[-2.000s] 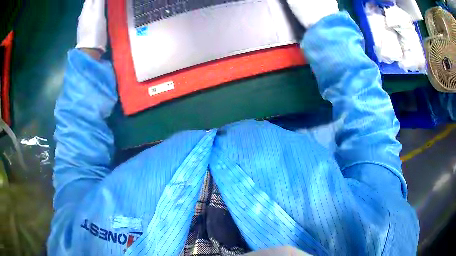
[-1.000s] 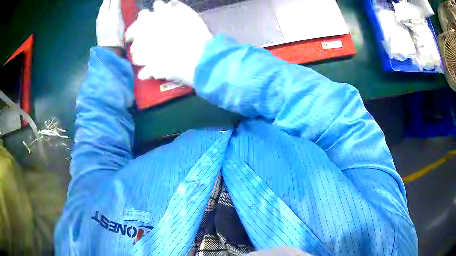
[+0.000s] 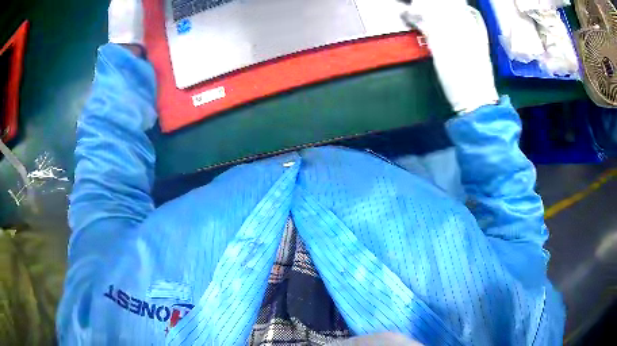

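A silver laptop lies on a red carrier on the green bench; its top is cut off by the frame. A blue sticker is on its palm rest. My gloved left hand is at the carrier's left edge, cut off by the top edge. My gloved right hand is over the laptop's front right corner, fingers at the palm rest. I cannot tell whether a cloth is in it.
A blue bin with white wipes stands at the upper right, with a beige round fan beside it. Another red-edged carrier is at the far left, with a pale strap below it.
My right hand has moved from the laptop's left side across to its right corner. My left hand stays at the left edge. The view has shifted slightly.
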